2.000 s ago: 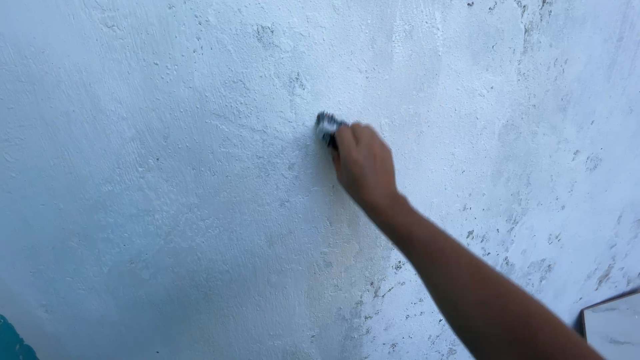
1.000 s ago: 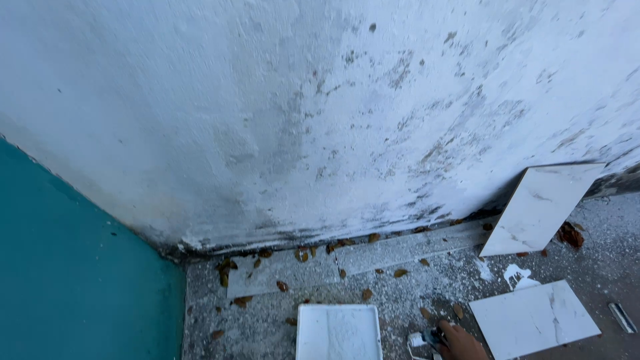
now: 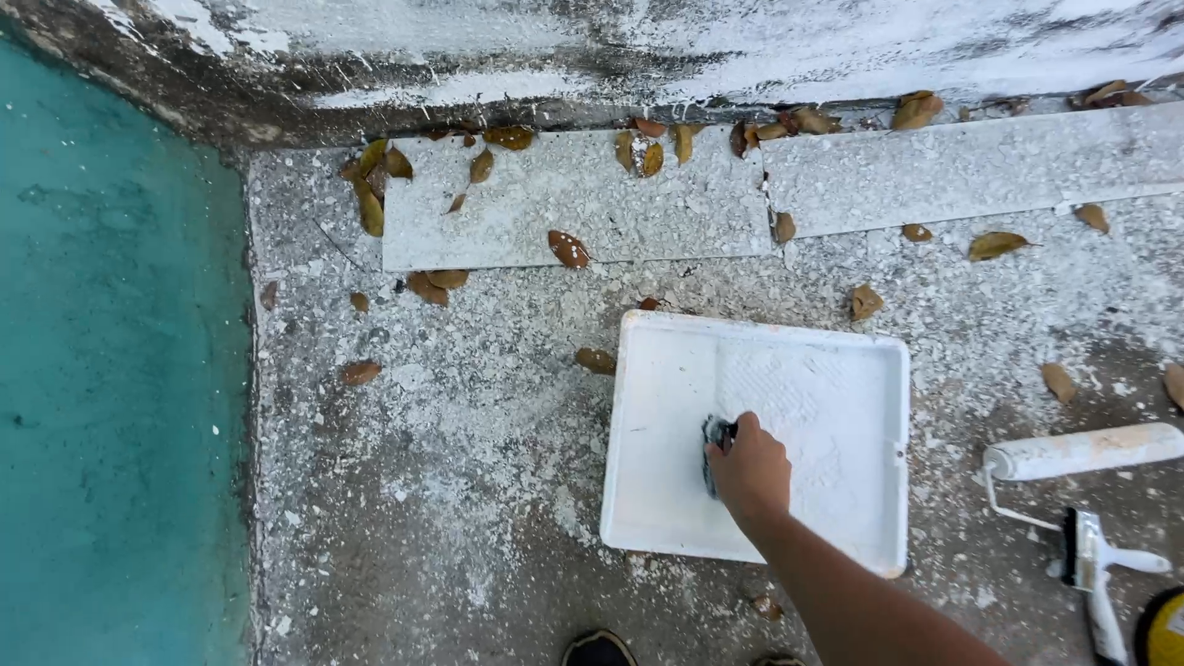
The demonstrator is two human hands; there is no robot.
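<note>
My right hand (image 3: 754,467) grips a small dark-handled brush (image 3: 713,453), its bristles smeared with white paint. The brush is down in a white paint tray (image 3: 618,435), near the middle of the paint in it. My fingers hide most of the brush's handle. My forearm comes in from the lower right and crosses the tray's near rim. My left hand is out of the picture.
Right of the tray lie a paint roller (image 3: 1091,451) and a paintbrush (image 3: 1091,550). Tile strips (image 3: 573,208) and dry leaves run along the stained wall's foot (image 3: 518,74). A teal wall (image 3: 120,370) bounds the left. My shoe (image 3: 599,649) shows below.
My right hand was on the white wall with the brush, then low beside the tray; now it is over the tray with the brush in the paint. The view has swung down to the floor.
</note>
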